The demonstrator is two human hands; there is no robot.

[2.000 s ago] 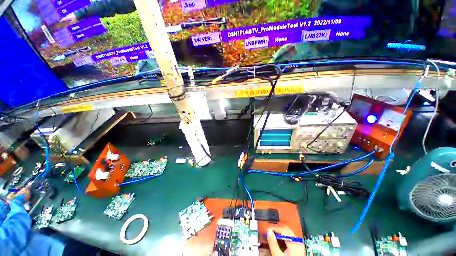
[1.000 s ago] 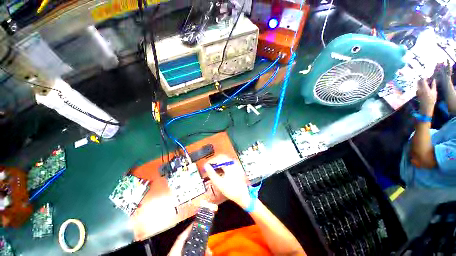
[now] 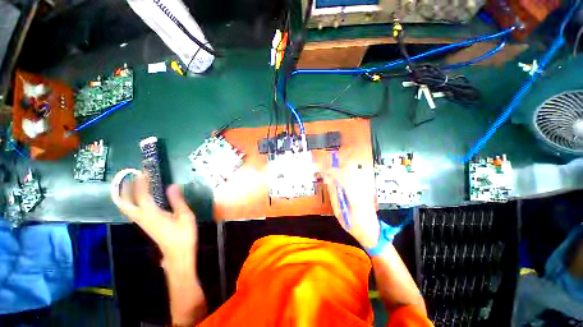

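A green circuit board (image 3: 292, 175), white with glare, sits on the orange-brown test fixture (image 3: 358, 137) against the black connector bar (image 3: 326, 140). My right hand (image 3: 351, 207), with a blue strap on its wrist, is at the board's right edge and holds a slim blue marker pen (image 3: 343, 201). My left hand (image 3: 160, 217) is open beside the long black remote control (image 3: 153, 169), which lies on the mat partly over the masking tape roll (image 3: 118, 185). The left hand is slightly blurred, its fingers apart. A second board (image 3: 216, 158) lies tilted at the fixture's left edge.
More boards lie right of the fixture (image 3: 397, 180) and at the left (image 3: 91, 161). An orange-red terminal box (image 3: 48, 118) stands at the left. A black board tray (image 3: 457, 255) is below the bench edge. A teal fan (image 3: 566, 121) stands at the right. Cables run behind the fixture.
The view has turned left and down. The remote control has gone from my left hand onto the mat by the tape roll. My right hand stays beside the board with the pen.
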